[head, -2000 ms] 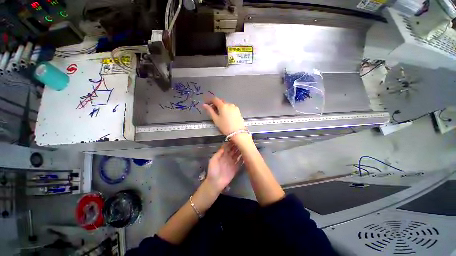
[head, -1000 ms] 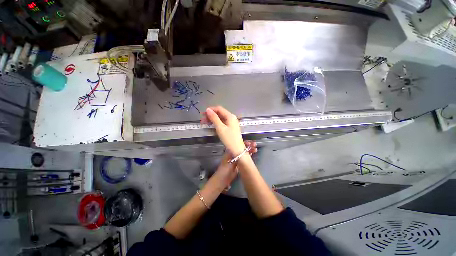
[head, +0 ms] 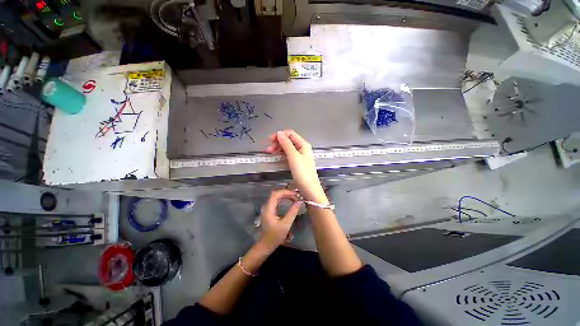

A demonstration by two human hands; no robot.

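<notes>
My right hand [head: 292, 149] is over the tray's ruler edge [head: 381, 152], palm down with fingers loosely bent, and nothing shows in it. My left hand [head: 280, 216] is below the tray edge. Its thumb and fingertips pinch at the pale bracelet [head: 318, 204] on my right wrist. Short dark-blue wire pieces [head: 234, 114] lie scattered on the left part of the grey tray [head: 311, 118]. A clear plastic bag [head: 397, 124] with blue pieces inside lies on the tray's right part.
The white machine cover [head: 76, 149] at left holds red and blue wire bits [head: 121, 121] and a teal cylinder [head: 63, 95]. The dark machine mechanism [head: 203, 32] is behind the tray. Red [head: 114, 267] and black wire coils [head: 158, 264] are at lower left. A grey vented machine [head: 496, 286] is at lower right.
The machine head has moved back from above the tray's left part. My left hand has come from under my right wrist to its bracelet. My right hand has shifted slightly right.
</notes>
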